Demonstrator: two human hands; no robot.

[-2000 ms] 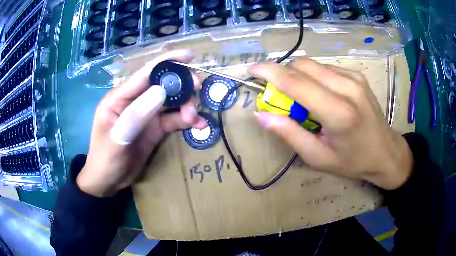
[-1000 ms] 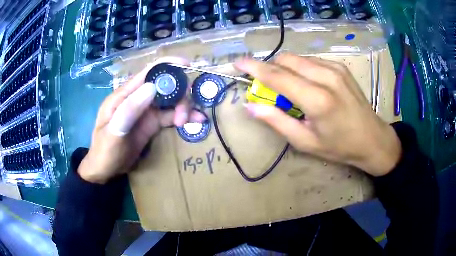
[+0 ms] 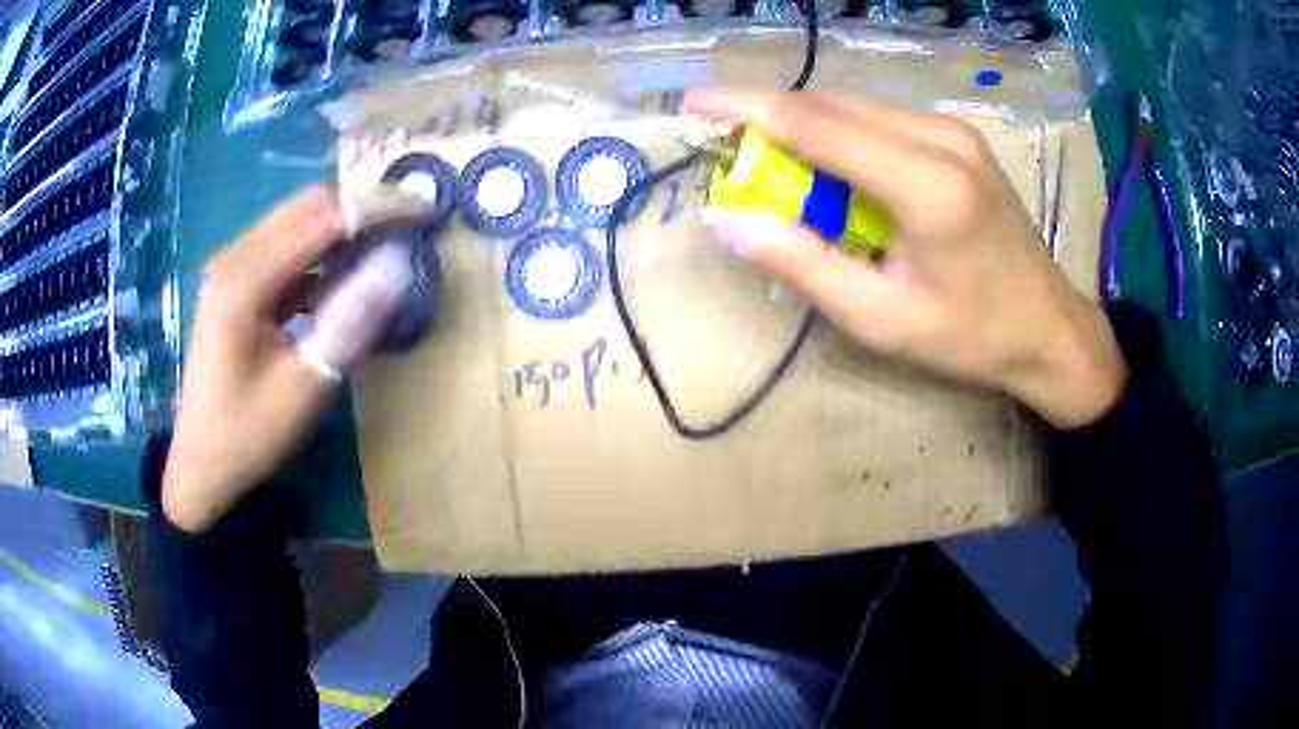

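My left hand (image 3: 292,321), blurred and with whitish finger cots, holds a black model wheel (image 3: 413,292) at the cardboard's left edge. My right hand (image 3: 912,235) grips the yellow handle with a blue band of the soldering iron (image 3: 776,192). Its rod points left and is faint and hard to see. Several wheels with white centres lie on the cardboard: one at the centre (image 3: 601,181), one beside it (image 3: 502,191), one below (image 3: 551,272), and one partly behind my left fingers (image 3: 425,182).
The brown cardboard (image 3: 627,499) bears handwriting. A thin black cord (image 3: 698,432) loops across it. Blister trays with black wheels stand behind (image 3: 570,50) and at left (image 3: 64,242). Purple-handled pliers (image 3: 1171,235) and slim metal tweezers (image 3: 1054,192) lie at right.
My left hand has moved left and down, away from the rod, with a wheel. More loose wheels now show on the cardboard. My right hand still holds the iron. The view has shifted.
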